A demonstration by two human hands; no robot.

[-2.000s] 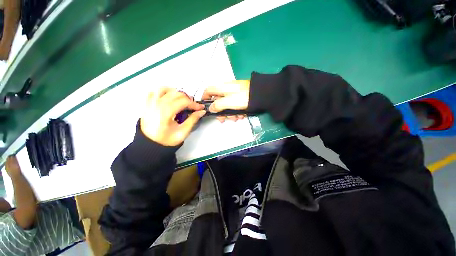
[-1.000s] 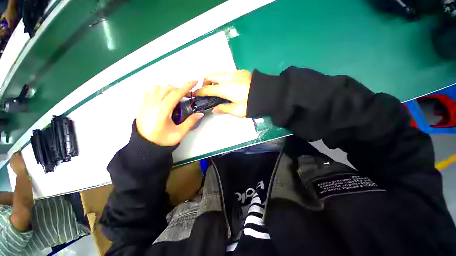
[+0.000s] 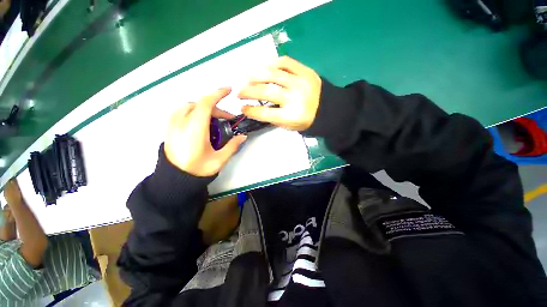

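My left hand point(image 3: 195, 135) is closed around the barrel end of a partly assembled unit point(image 3: 225, 133), with its purple end piece point(image 3: 216, 133) by the palm. A black handle part points right from the barrel, and a thin reddish lead wire point(image 3: 238, 123) shows at the joint. My right hand point(image 3: 285, 96) is over the handle, fingers bent, and hides most of it. The fingertips touch or nearly touch the part. Both hands are above the white work sheet point(image 3: 264, 153).
Black handle shells point(image 3: 58, 169) lie in a pile at the left. A person's arm point(image 3: 27, 225) is beyond them. The green conveyor belt point(image 3: 150, 30) runs behind the white rail. Dark units stand at the top right. A blue-and-red bin point(image 3: 525, 138) is at right, a cardboard box point(image 3: 111, 240) below.
My right hand has lifted slightly up and right, its fingers more spread over the handle. My left hand has stayed around the barrel. The wire joint now shows more.
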